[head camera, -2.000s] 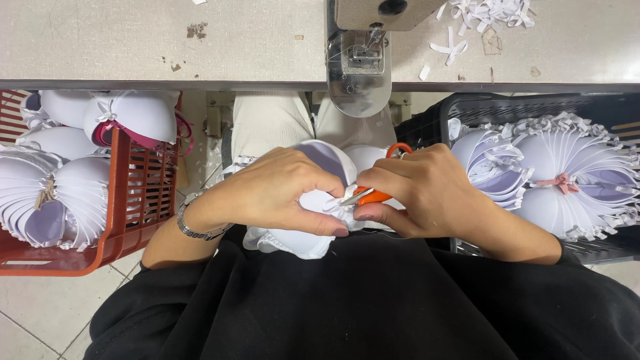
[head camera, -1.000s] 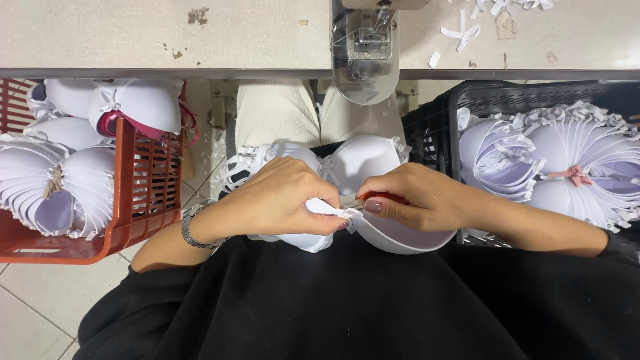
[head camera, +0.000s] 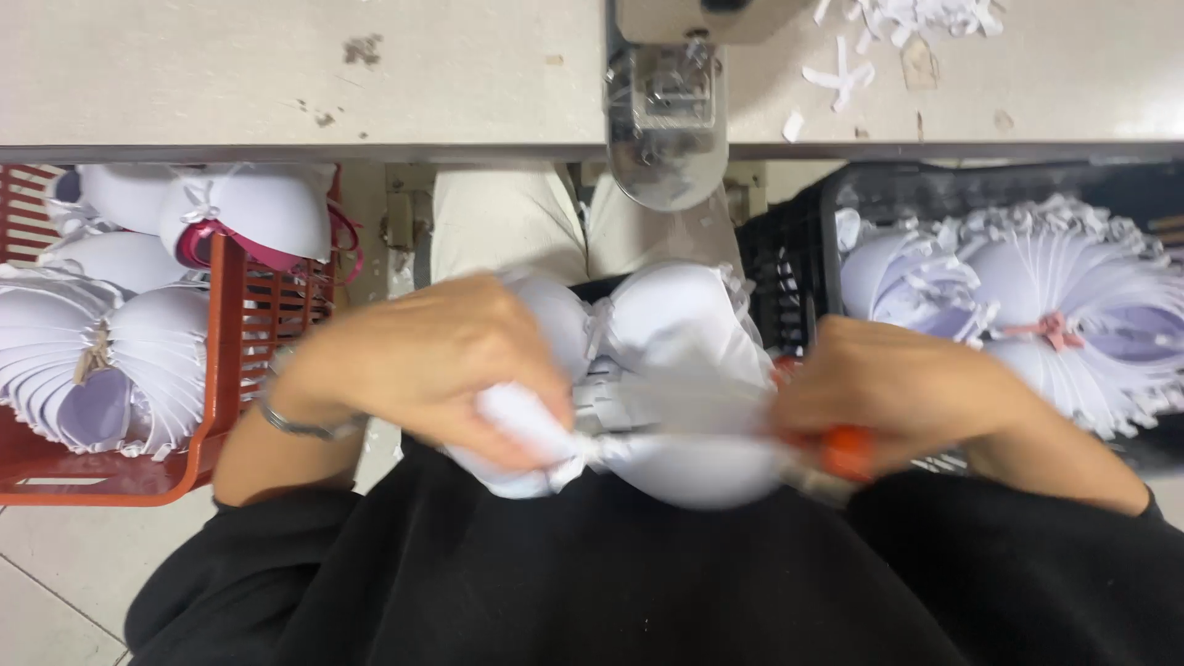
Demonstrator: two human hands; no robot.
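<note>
Above the lap, my left hand (head camera: 453, 365) is closed on one cup of a white padded bra (head camera: 694, 467). The bra's other cup spreads out to the right, below a pale motion blur. Orange-handled scissors (head camera: 846, 451) are in my right hand (head camera: 883, 393), which is blurred and stands apart from my left hand at the right; the blades cannot be made out. Whether my right hand also touches the bra fabric is unclear. Farther from my body, more white bra cups (head camera: 680, 310) lie on the lap.
Sewing machine (head camera: 671, 120) overhangs the table edge (head camera: 370, 153). White trimmings (head camera: 916, 18) lie on the tabletop. A red plastic crate (head camera: 222, 370) at left and a black crate (head camera: 828, 250) at right hold bundled white bra cups, tied with strips.
My right hand with the orange-handled scissors has moved right, away from my left hand; the two were close together before. My left hand still holds the white bra.
</note>
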